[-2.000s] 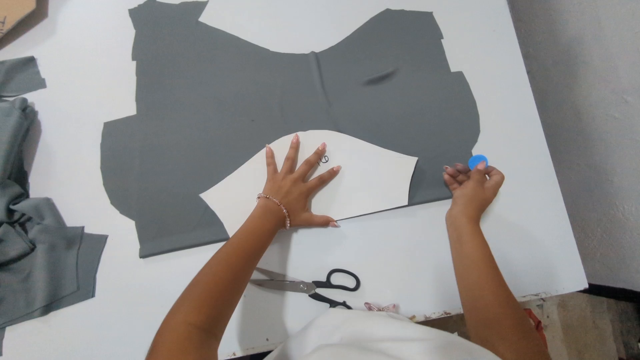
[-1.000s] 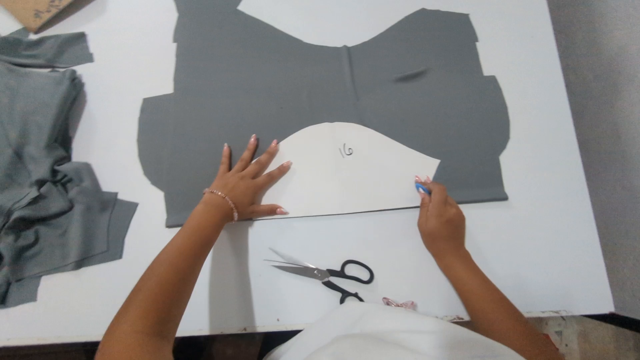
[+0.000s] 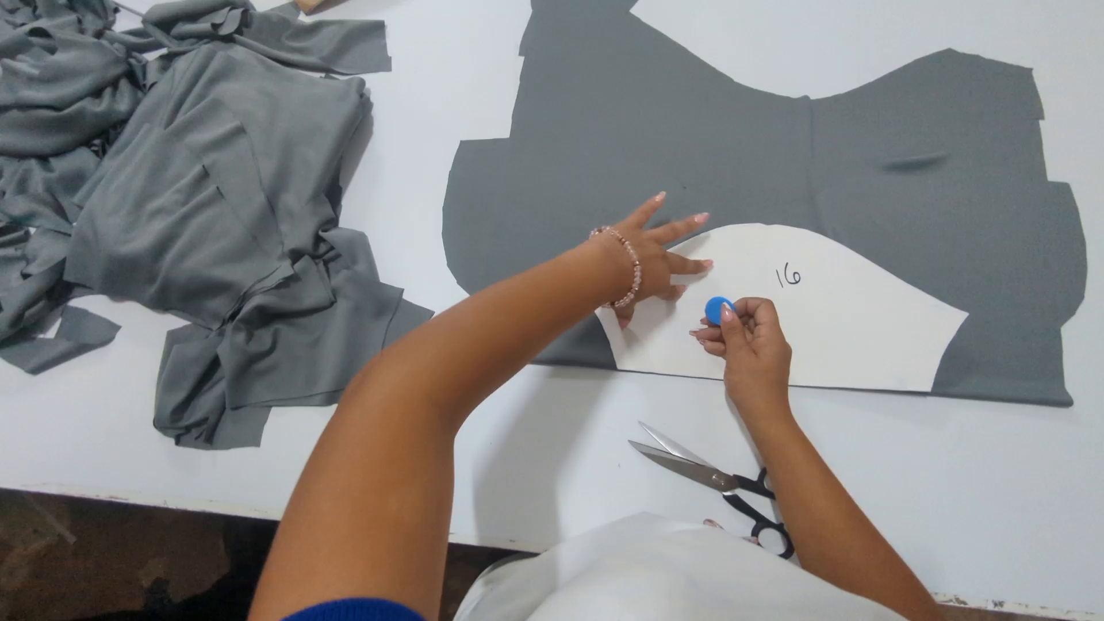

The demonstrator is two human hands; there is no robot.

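Note:
A white paper pattern piece (image 3: 854,319) with a curved top and a handwritten mark lies on grey fabric (image 3: 621,129), its straight side along the fabric's lower edge. My left hand (image 3: 651,259), with a beaded bracelet at the wrist, rests spread over the pattern's left end and the fabric beside it, holding nothing. Between the thumb and fingers of my right hand (image 3: 755,341) is a round blue disc (image 3: 719,310), over the middle-left of the pattern. Below the fabric lie black-handled scissors (image 3: 707,474) with parted blades; my right forearm partly covers their handles.
Crumpled grey fabric pieces (image 3: 224,198) are heaped on the left of the white table (image 3: 388,466). A bit of brown material (image 3: 310,5) shows at the top edge. The table's front edge runs just before my body.
My right hand with the blue disc has gone from the pattern's right end to its middle-left. My left hand remains near the pattern's left end. The view has shifted left.

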